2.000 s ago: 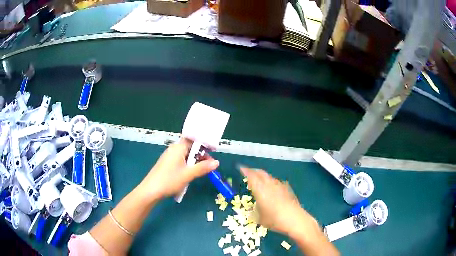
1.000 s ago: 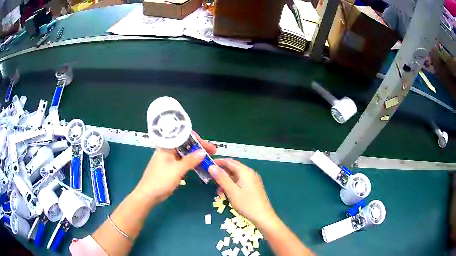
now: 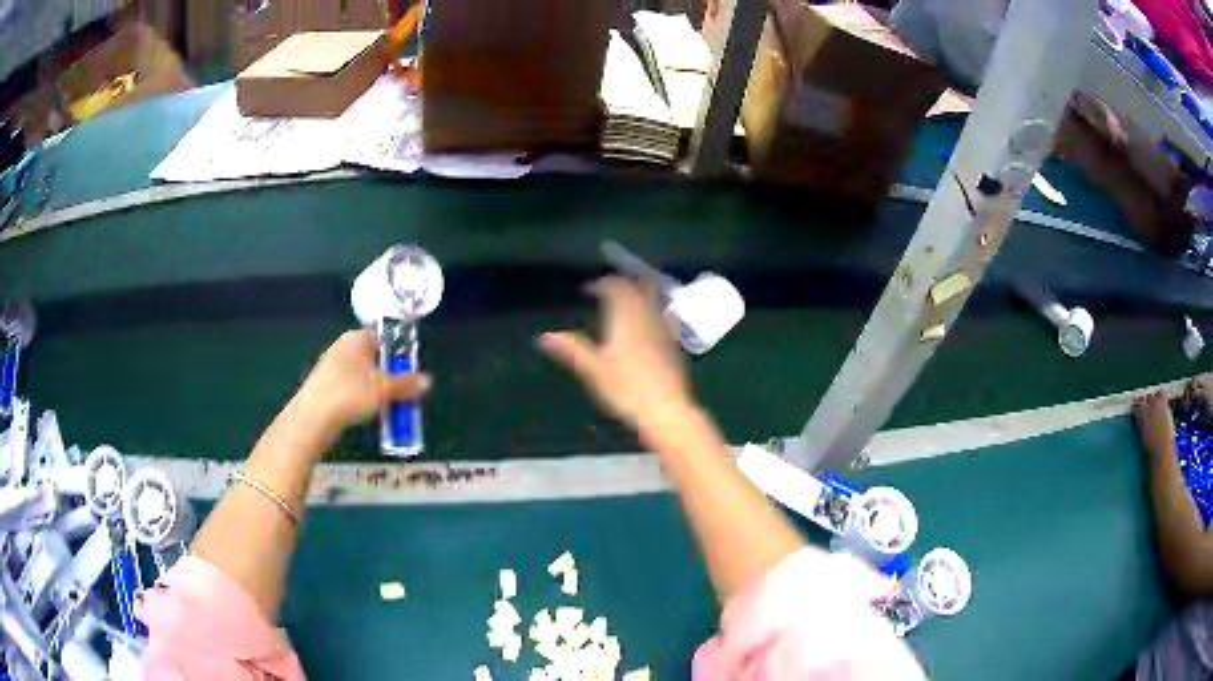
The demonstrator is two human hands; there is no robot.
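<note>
My left hand [image 3: 349, 386] is over the dark green belt with its thumb and fingers at the handle of a white fan body [image 3: 399, 299]. The fan stands head away from me, its blue battery [image 3: 401, 399] lying in the open handle. My right hand [image 3: 623, 349] is slightly blurred and empty, fingers apart, reaching over the belt just left of another white fan [image 3: 706, 313]. That fan's thin handle points up and left, behind the fingertips. Pale foam pads [image 3: 572, 645] lie in a loose heap on the bench.
Piled fans [image 3: 47, 559] lie at left. Two fans [image 3: 883, 519] lie on the bench at right. A slanted metal post [image 3: 931, 266] rises right of my hand. More fans [image 3: 1075, 330] are on the belt. Cardboard boxes [image 3: 516, 80] stand beyond. Another person's arm [image 3: 1177, 492] shows at right.
Both hands have moved forward from the bench to over the belt. My right hand has left the fan in my left hand. The battery now lies along the handle. The view has shifted right.
</note>
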